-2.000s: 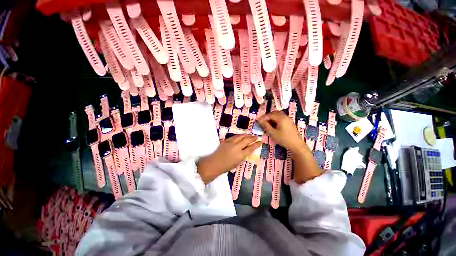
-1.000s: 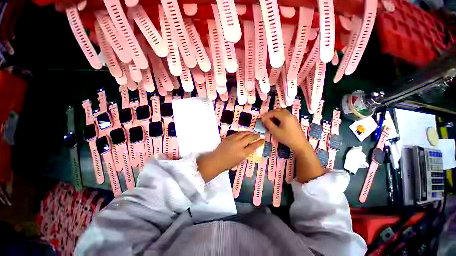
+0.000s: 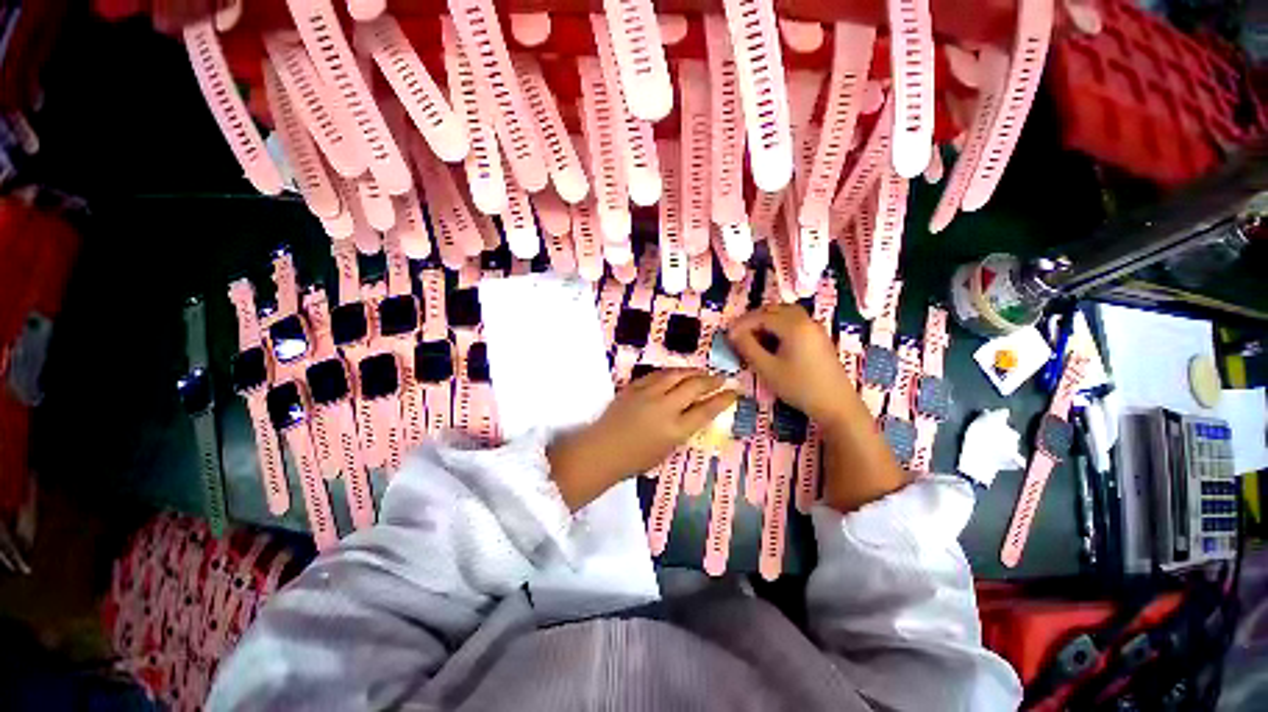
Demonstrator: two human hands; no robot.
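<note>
Pink-strapped smartwatches with square faces [image 3: 378, 374] lie in close rows on the dark-green mat; faces at left are black, several at right look greyer [image 3: 880, 366]. My left hand [image 3: 643, 429] lies palm down over the row, with a small pale-yellow piece [image 3: 716, 424] under its fingers. My right hand [image 3: 786, 355] has its fingertips bent down at a small light-grey square [image 3: 725, 353] on a watch face; whether it is a film cannot be told. A long white sheet [image 3: 545, 355] lies over the watches left of my left hand, partly under my left sleeve.
Red trays [image 3: 556, 84] with hanging pink straps stand at the back. A green-strapped watch [image 3: 198, 391] lies far left. At right are a crumpled tissue [image 3: 990, 445], a single pink watch [image 3: 1053, 437], a calculator [image 3: 1176, 487], a round container [image 3: 982, 294] and a metal arm [image 3: 1154, 223].
The view has shifted slightly since the earliest frame. Both hands have stayed in nearly the same place over the same watch, with only slight finger movement.
</note>
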